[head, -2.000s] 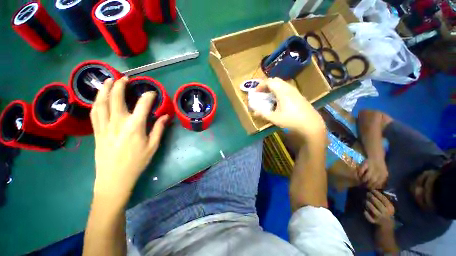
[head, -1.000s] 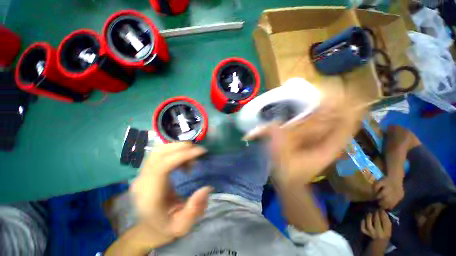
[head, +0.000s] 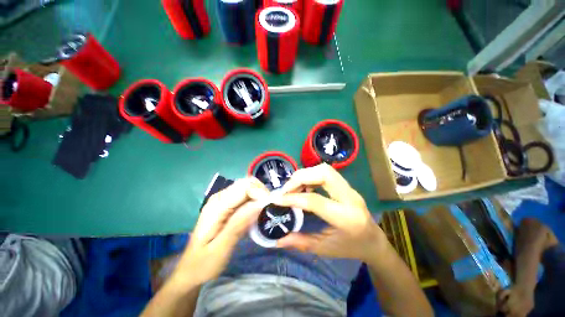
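An end cap [head: 276, 223] with a black centre, white logo and pale ring is held above the bench's near edge. My right hand [head: 331, 217] grips its right side and top. My left hand [head: 226, 217] has its fingertips at the cap's upper left, touching the right fingertips; what lies between them is too small to tell. Just behind the hands stands an open red speaker body [head: 272, 171], partly hidden by the fingers. Another open red speaker body [head: 331, 144] stands to its right, its dark cavity facing up.
Several open red bodies [head: 199, 106] stand behind left; capped speakers [head: 277, 40] stand at the back. A cardboard tray [head: 365, 133] at right holds loose end caps [head: 406, 158], a dark blue speaker [head: 455, 121] and black rings [head: 537, 157]. Black strips [head: 87, 136] lie left. A person's arm [head: 529, 266] shows lower right.
My right hand has come from the tray with an end cap, and my left hand has moved off the bodies to meet it. The view has shifted, showing more of the bench's left and back.
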